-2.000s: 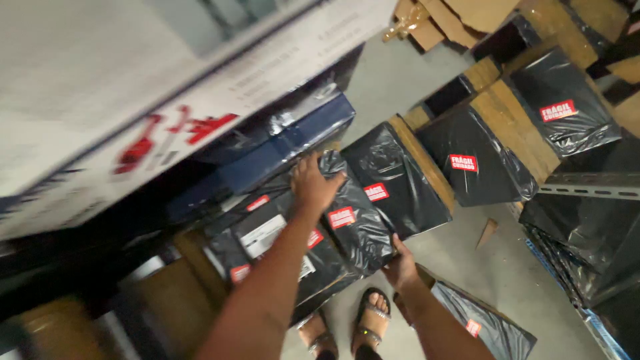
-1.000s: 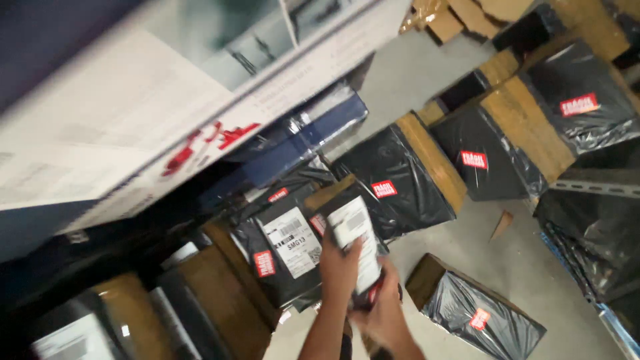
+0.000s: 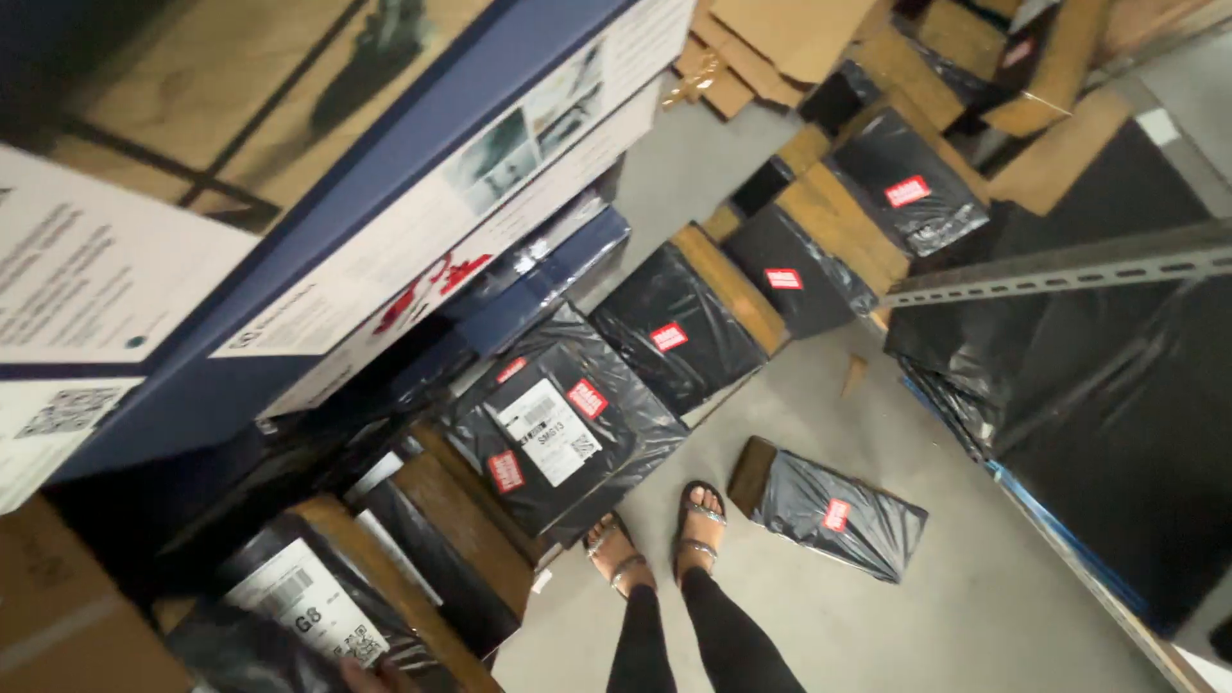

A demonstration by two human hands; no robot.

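Observation:
At the bottom left edge, blurred fingertips, apparently of my right hand (image 3: 380, 677), lie against a dark plastic-wrapped package (image 3: 255, 645); most of the hand is cut off by the frame. My left hand is out of view. The package partly covers a taped box with a white label (image 3: 313, 606). Right of it, a black-wrapped box with a large white label (image 3: 549, 433) and several red stickers tops a stack beside my feet. Farther right stands another black-wrapped box with one red sticker (image 3: 674, 337).
A black-wrapped box (image 3: 833, 515) lies on the floor right of my feet. More wrapped boxes (image 3: 799, 269) run toward the upper right, near flattened cardboard (image 3: 760, 48). Large printed cartons (image 3: 385, 192) rise at left. A slotted metal rail (image 3: 1059, 274) crosses at right.
The package that both hands held over the stack is gone from there, uncovering the labelled box. My hands have left the middle; only fingertips show at bottom left.

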